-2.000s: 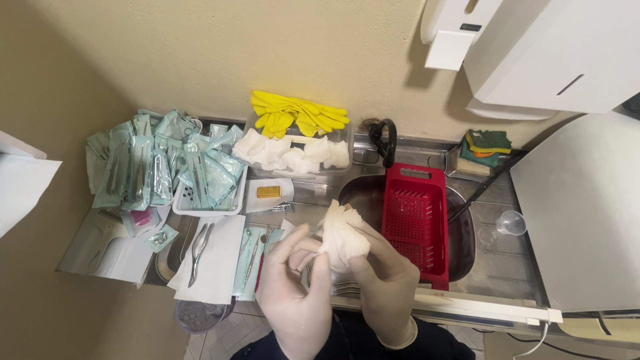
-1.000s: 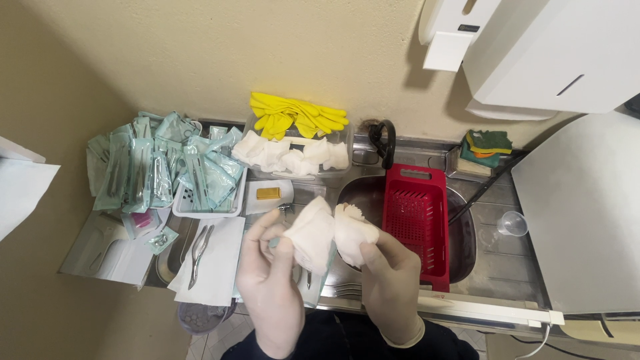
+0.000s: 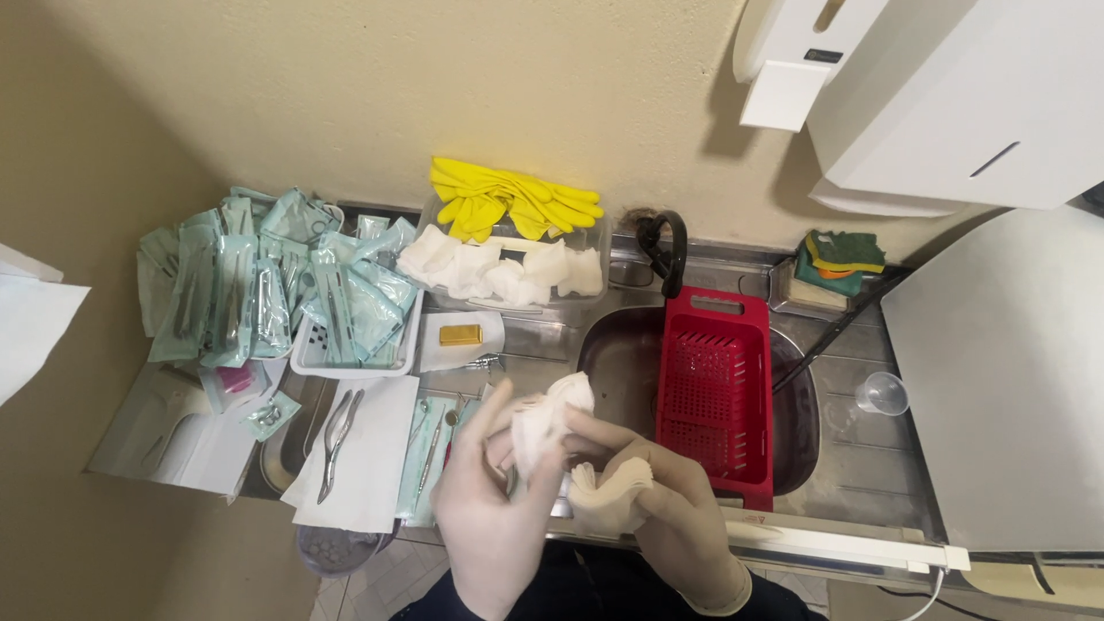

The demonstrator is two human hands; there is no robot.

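Observation:
Both of my hands wear pale latex-like gloves. My left hand (image 3: 500, 500) grips a folded piece of white gauze (image 3: 552, 418), and the fingertips of my right hand touch its edge. In the palm and lower fingers of my right hand (image 3: 677, 517) sits a stack of folded gauze (image 3: 611, 493). Behind the hands, more folded white gauze (image 3: 500, 269) lies along a clear plastic container that also holds yellow rubber gloves (image 3: 517, 197). Left of my left hand, dental instruments (image 3: 431, 453) lie on a pouch, and metal forceps (image 3: 338, 444) rest on white paper.
Sealed sterilization pouches (image 3: 233, 285) fill and surround a white basket (image 3: 355, 373) at left. A red perforated plastic basket (image 3: 716, 397) spans the steel sink (image 3: 798, 431). Sponges (image 3: 837, 259) and a clear cup (image 3: 882, 394) stand at right. A pouch-sealing machine's white bar (image 3: 828, 535) crosses the front edge.
A second ago the two gauze portions were held apart, one in each hand. Now my hands are closer together, and the right fingertips reach the left hand's gauze while the stack sits lower.

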